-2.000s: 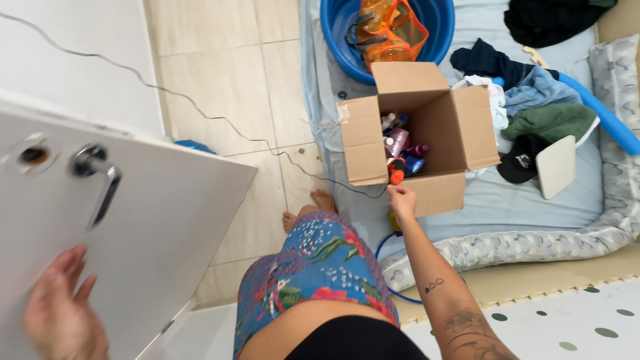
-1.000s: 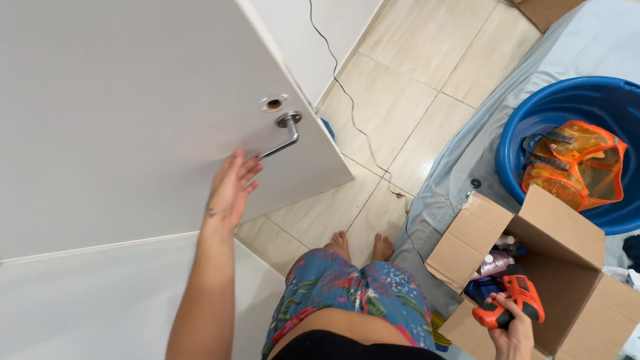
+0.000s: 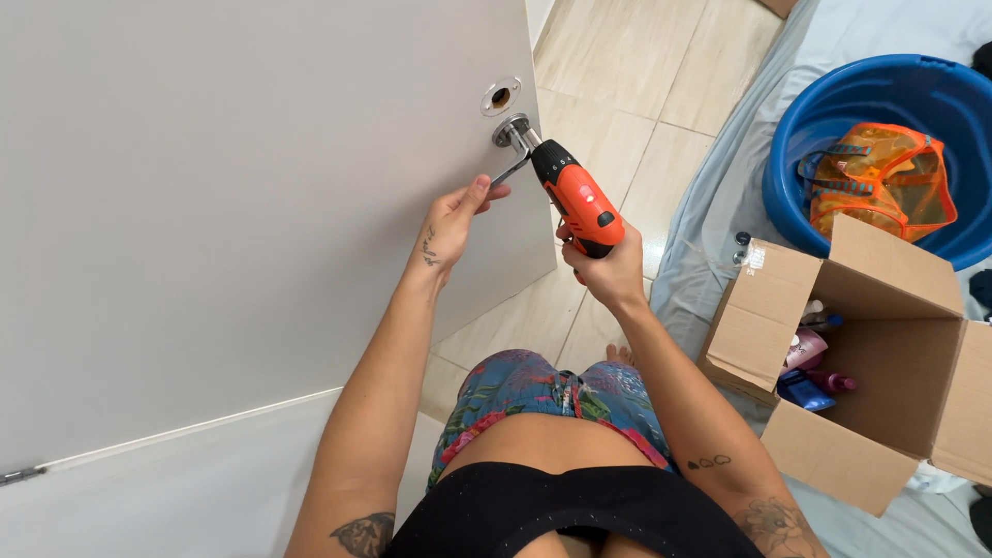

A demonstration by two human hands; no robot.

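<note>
My left hand (image 3: pixel 463 213) grips the free end of a chrome lever door handle (image 3: pixel 508 167) on a white door (image 3: pixel 271 194). In my right hand (image 3: pixel 608 263) is an orange and black power drill (image 3: pixel 583 198), a red light glowing on its housing. The drill's tip reaches the round rose (image 3: pixel 511 130) at the handle's base; whether it sits in a screw cannot be told. Just above the handle, a round plate (image 3: pixel 501 96) surrounds an open hole in the door.
Right of me, an open cardboard box (image 3: pixel 887 372) holds bottles. Behind it a blue plastic tub (image 3: pixel 790 155) contains an orange translucent bag (image 3: pixel 876 182). Both are on a light blue sheet (image 3: pixel 701 232). A door hinge (image 3: pixel 22 476) shows at lower left.
My right hand has brought the drill from over the box to the door handle. My left hand, earlier open beside the door, has closed on the lever. The view has swung toward the door.
</note>
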